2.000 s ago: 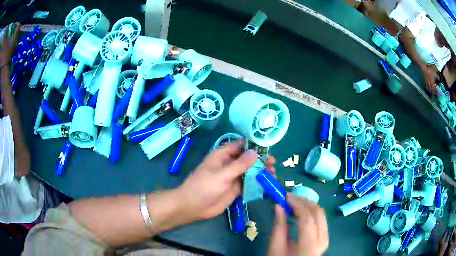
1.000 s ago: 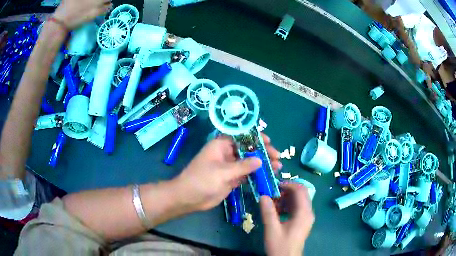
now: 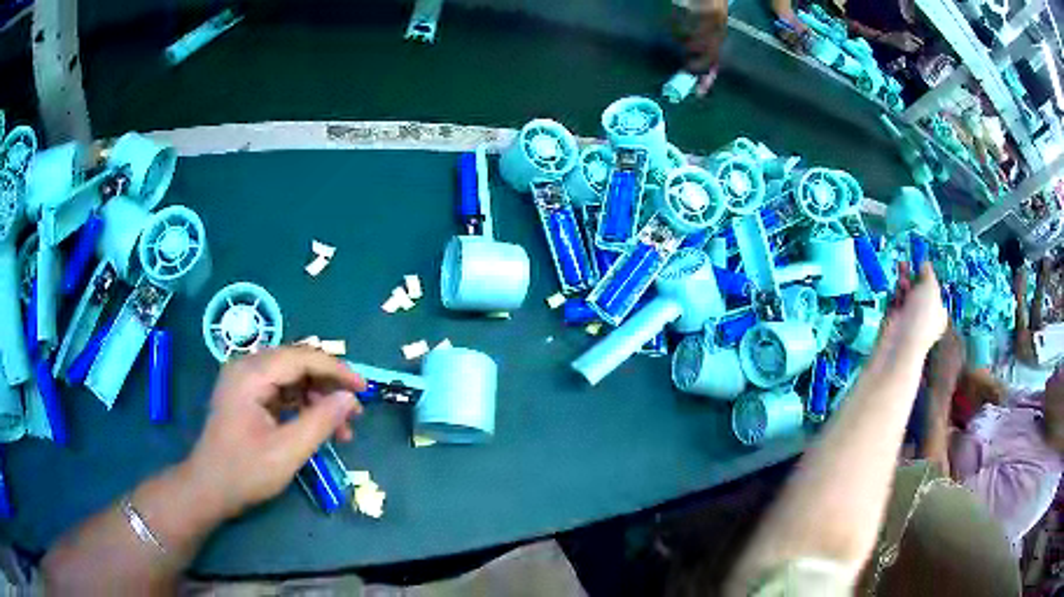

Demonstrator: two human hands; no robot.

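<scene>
My left hand (image 3: 274, 426) is open and empty, fingers loosely curled, beside the handle end of a turquoise fan unit (image 3: 457, 397) lying on the green surface. Whether a fingertip touches it I cannot tell. Another fan unit (image 3: 243, 324) lies just beyond this hand, its handle partly hidden; a blue battery (image 3: 323, 480) shows below the hand. My right hand (image 3: 919, 313) is stretched far right, small and blurred, closed around the lower part of a fan unit (image 3: 912, 210) with its head up and blue battery showing.
A dense pile of fan units (image 3: 694, 198) lies right of centre, and more (image 3: 173, 243) lie at left. One unit (image 3: 484, 274) stands apart at centre. Cream pads (image 3: 368, 496) are scattered about. Metal edging (image 3: 408, 135) borders the belt; another person's hand (image 3: 700, 41) is over it.
The view has swung right. My right hand has left the battery area and moved far right with a fan unit. My left hand has let go of the unit it held.
</scene>
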